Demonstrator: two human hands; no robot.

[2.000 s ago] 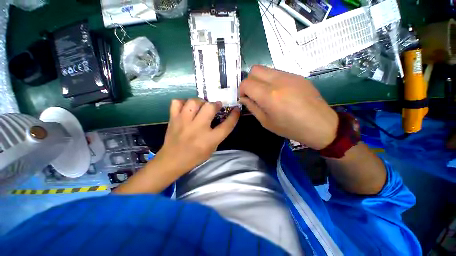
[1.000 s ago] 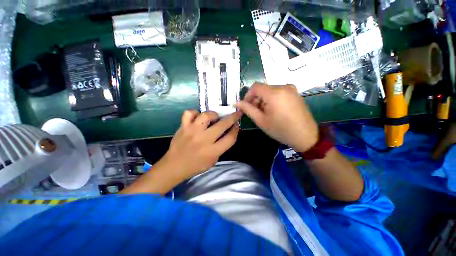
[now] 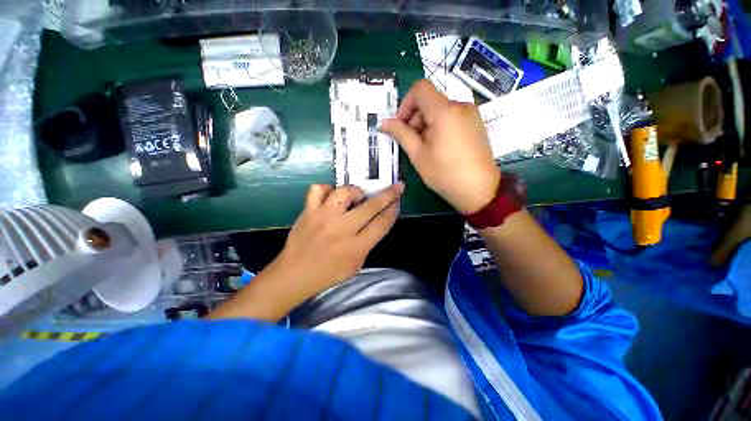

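A silver-white phone mid-frame (image 3: pixel 352 123) with a dark slot lies upright on the green bench, its lower end at the bench edge. My left hand (image 3: pixel 342 226) lies over its lower end, fingers on the frame; whether they grip it is hard to tell. My right hand (image 3: pixel 445 144) is above the frame's right side, thumb and index finger close together over the dark slot. Anything between those fingertips is too small to tell.
Black phone batteries (image 3: pixel 160 140), a crumpled clear bag (image 3: pixel 258 136), a white box (image 3: pixel 241 61) and a screw dish (image 3: pixel 303 49) surround the frame. Right are paper sheets (image 3: pixel 535 107), an orange screwdriver (image 3: pixel 649 185) and a tape roll (image 3: pixel 692 109). A fan (image 3: pixel 49 255) is lower left.
My right hand has moved up from the frame's lower right corner to over its middle. My left hand stays at the lower end. The view has shifted, showing more of the bench's back.
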